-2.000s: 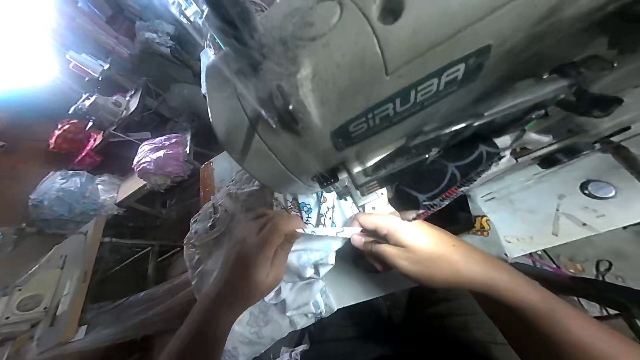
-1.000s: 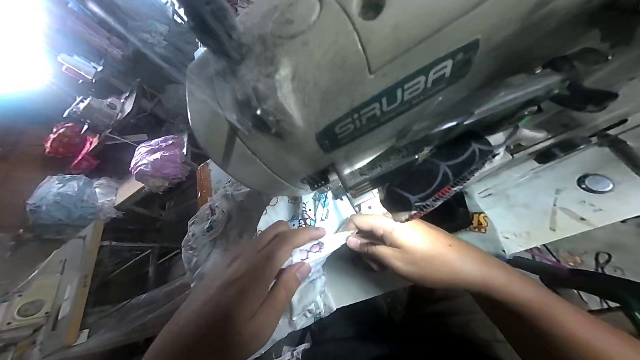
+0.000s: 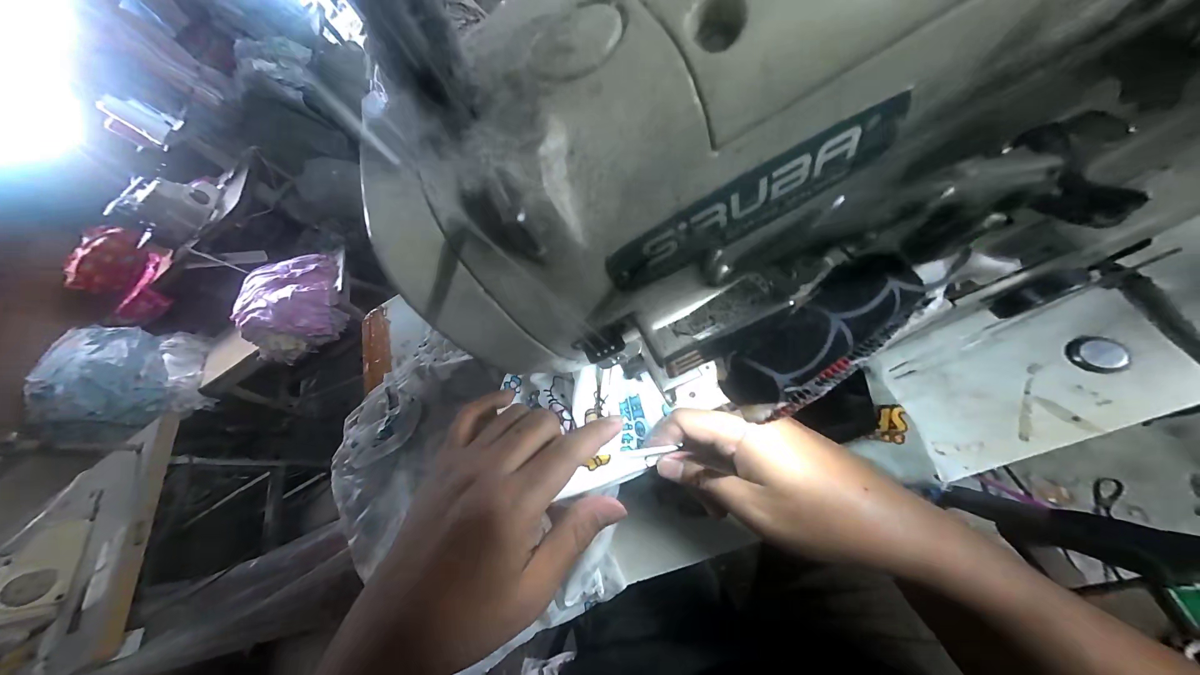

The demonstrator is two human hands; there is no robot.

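A Siruba industrial sewing machine [image 3: 581,169] fills the upper middle of the view, its needle area lit. White printed fabric [image 3: 600,469] with blue and yellow figures lies under the presser foot [image 3: 647,361] and hangs down toward me. My left hand [image 3: 506,506] rests on the fabric's left part, fingers spread and thumb apart. The fabric's right edge is pinched between the thumb and fingers of my right hand [image 3: 731,459], close below the presser foot. The needle tip is too small to make out.
Clear plastic [image 3: 375,450] bunches at the left of the machine bed. Dark patterned cloth [image 3: 825,328] sits under the arm. Pink, purple and blue fabric bundles [image 3: 291,300] and another machine [image 3: 37,572] stand at the left. Scissor handles [image 3: 1106,492] show at the right.
My left hand has gone from gathered at the fabric's near edge to spread on top of it. The right hand stays pinched at the edge. More of the print shows.
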